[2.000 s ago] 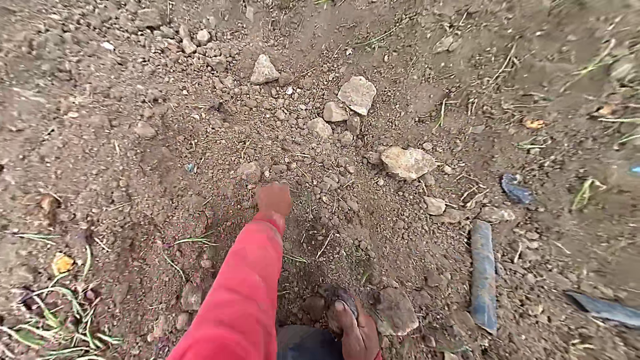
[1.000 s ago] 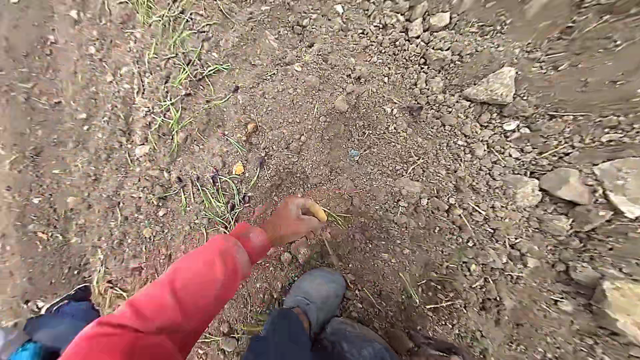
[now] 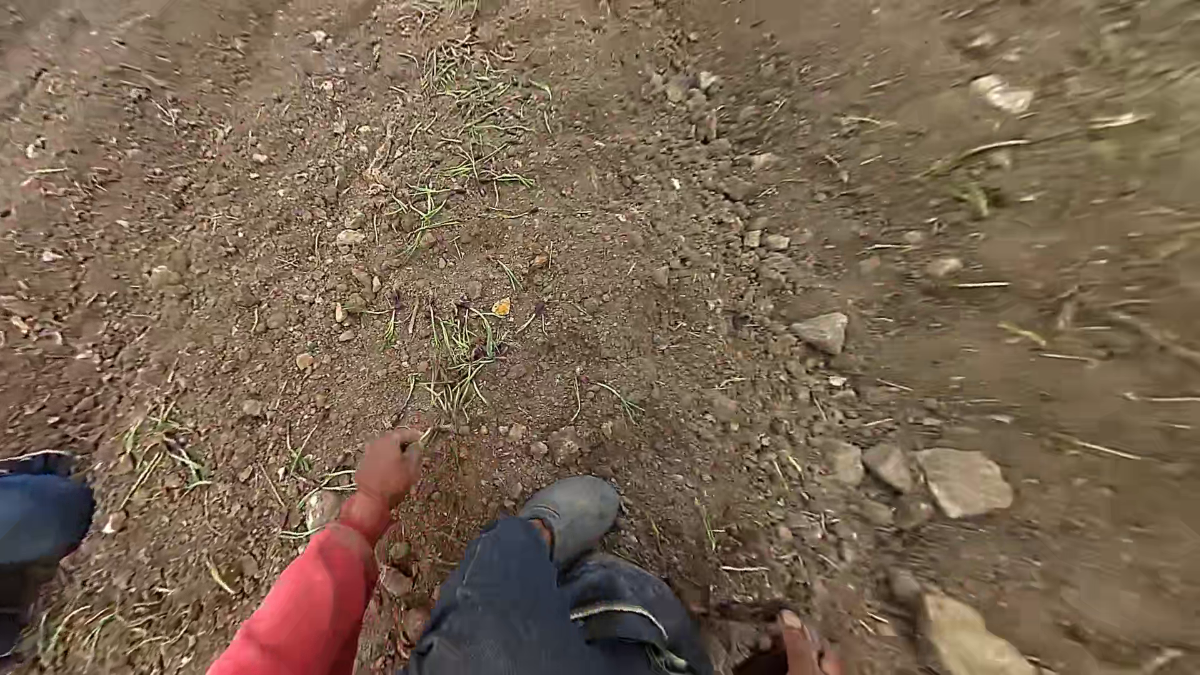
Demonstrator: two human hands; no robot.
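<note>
My left hand point(image 3: 389, 464), in a red sleeve, is low over the soil just below a small bunch of green seedlings point(image 3: 459, 356). Its fingers are closed, and a thin, pale stem-like tip shows between them. Beneath it lie more loose green shoots point(image 3: 328, 492). At the bottom edge, right of my knees, is my right hand point(image 3: 806, 645), mostly cut off. Something dark and blurred is beside its fingers; whether it is held cannot be told.
My grey shoe point(image 3: 577, 516) and dark trouser leg point(image 3: 492, 600) are at the bottom centre. A person's blue-clad leg point(image 3: 42, 516) stands at the left edge. Stones, among them a flat one point(image 3: 961, 483), lie at right. A line of green shoots point(image 3: 478, 150) runs up the soil.
The view has shifted left along the ground. The yellowish thing with green leaves, in my left hand a second ago, no longer shows there. That hand is now beside the bunch of seedlings.
</note>
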